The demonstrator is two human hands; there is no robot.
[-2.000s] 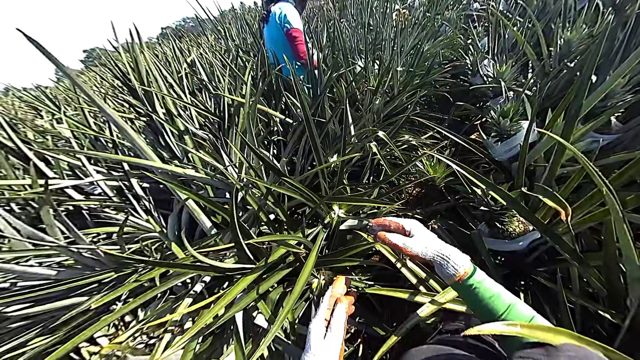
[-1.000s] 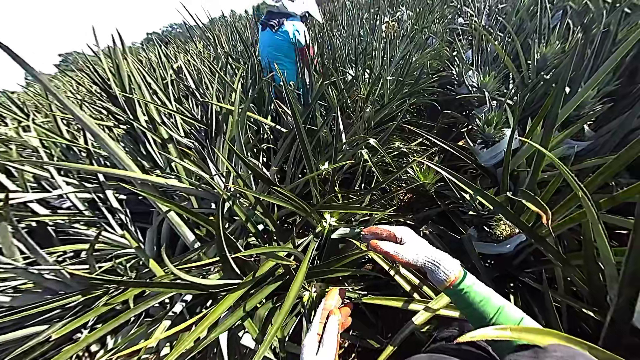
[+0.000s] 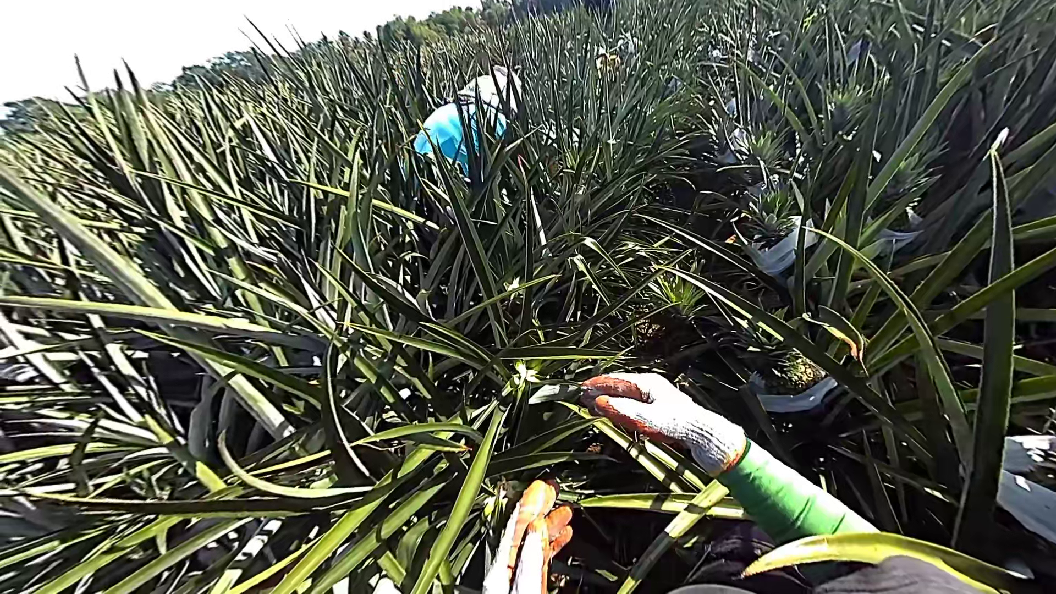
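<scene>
My right hand (image 3: 660, 412), in a white knit glove with orange-brown coated fingers, pinches a flat grey-green piece (image 3: 554, 393); whether it is a leaf or a blade I cannot tell. That piece points left at the pale centre (image 3: 521, 376) of a plant with long narrow leaves, which looks like a pineapple plant. Below, near the bottom edge, my left hand (image 3: 532, 536) wears a similar glove. Its fingers point up among the lower leaves, and what they touch is hidden. A green sleeve (image 3: 792, 499) covers my right forearm.
Long stiff leaves crowd both sides, and one yellow-green leaf (image 3: 866, 546) crosses in front of my right arm. A pineapple fruit (image 3: 794, 373) sits low at right, with white sheeting (image 3: 796, 399) beneath it. Farther ahead, a co-worker (image 3: 466, 128) in bright blue bends among the plants.
The co-worker was more upright one second ago and is now bent lower among the leaves. Both my hands stay in nearly the same place at the plant.
</scene>
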